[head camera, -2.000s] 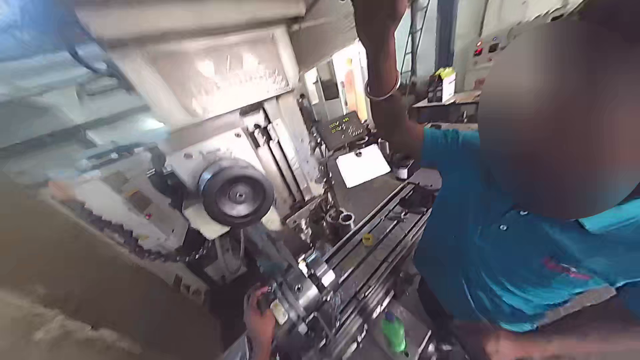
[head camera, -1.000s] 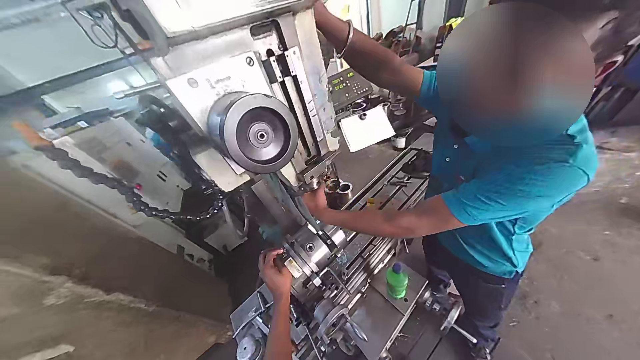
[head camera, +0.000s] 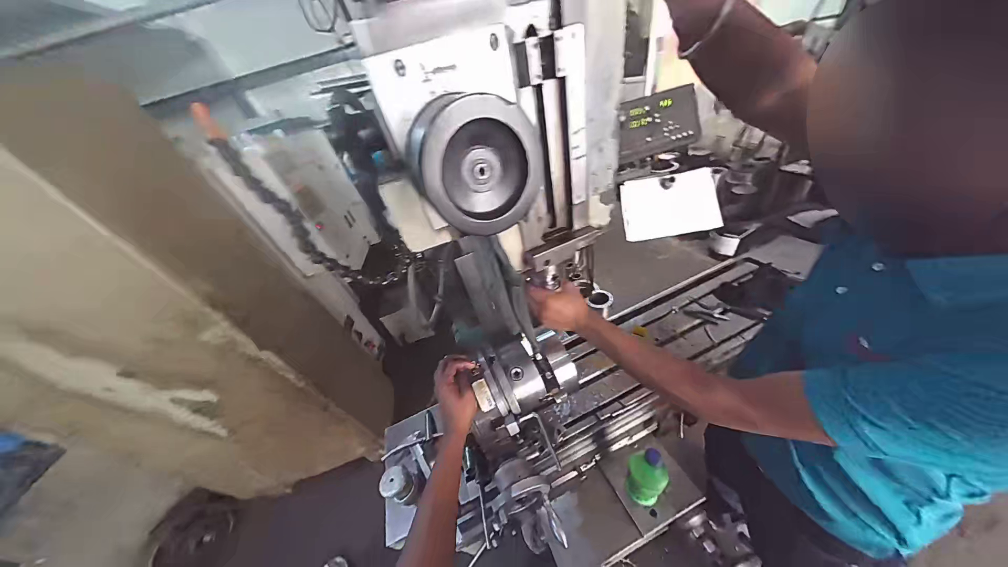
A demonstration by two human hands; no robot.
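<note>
My left hand (head camera: 457, 390) is at lower centre, its fingers curled against the left rim of a dividing head (head camera: 496, 386) beside a light plate. A steel chuck (head camera: 535, 370) sits on that head's right side, lying on its side. My right hand is not in view. A co-worker's hand (head camera: 561, 307) is above and right of the chuck, at the tooling below the milling machine's head (head camera: 441, 67); what its fingers touch is unclear. Dark strips or a flap (head camera: 488, 283) hang between the round handwheel or pulley (head camera: 482, 169) and the chuck.
The slotted machine table (head camera: 669, 339) runs to the upper right, with pliers (head camera: 705, 311) on it. A green bottle (head camera: 647, 478) stands on a metal plate at lower right. A digital readout (head camera: 660, 122) and white sheet (head camera: 671, 205) are behind. The co-worker (head camera: 906, 378) stands at the right.
The co-worker's lower arm, at the bottom right two seconds ago, now reaches across to the tooling above the chuck. My left hand stays at the dividing head. The view has shifted closer.
</note>
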